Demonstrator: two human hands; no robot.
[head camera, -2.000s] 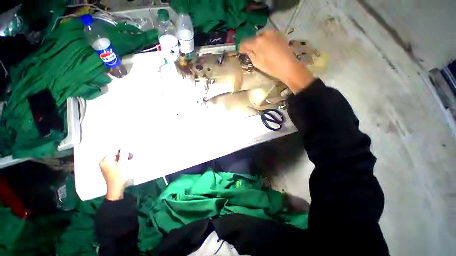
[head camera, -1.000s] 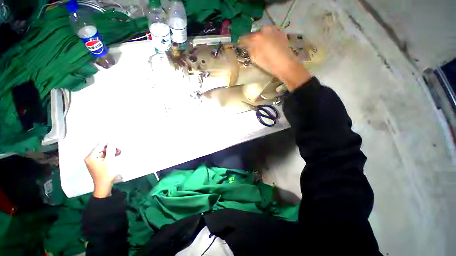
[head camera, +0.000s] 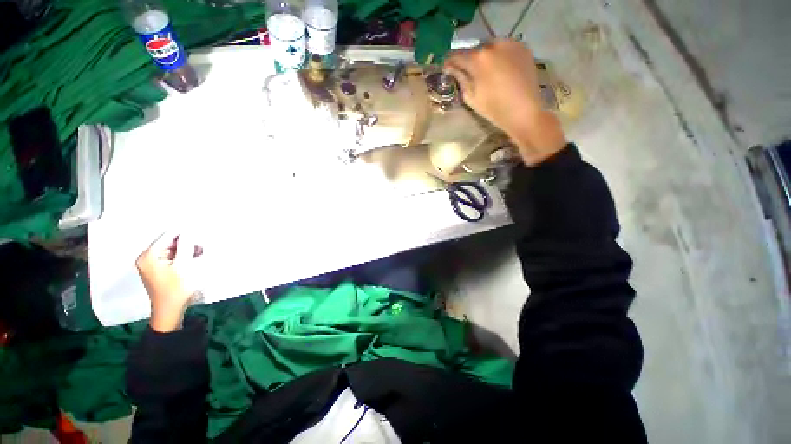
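My right hand [head camera: 503, 82] is at the top of the sewing machine [head camera: 390, 108], fingers bent beside a small round metal part [head camera: 441, 84] on the head; whether it holds anything cannot be told. My left hand [head camera: 167, 269] is above the left front of the white table [head camera: 234, 199], fingers curled with a small dark item at the fingertips, too small to name. The needle area is lost in glare. Green fabric [head camera: 347, 325] lies over my lap, below the table edge.
Black-handled scissors [head camera: 468, 200] lie at the table's right end. A cola bottle [head camera: 161, 50] and two clear bottles [head camera: 286, 39] stand at the back. Green cloth [head camera: 69, 78] is heaped at left, with a flat black rectangle [head camera: 36, 152] on it. Concrete floor [head camera: 676, 217] lies at right.
The view has shifted, so the bottles sit higher. The right hand stays by the machine top, and the round metal part beside it shows more clearly. The left hand still hovers over the table's left front.
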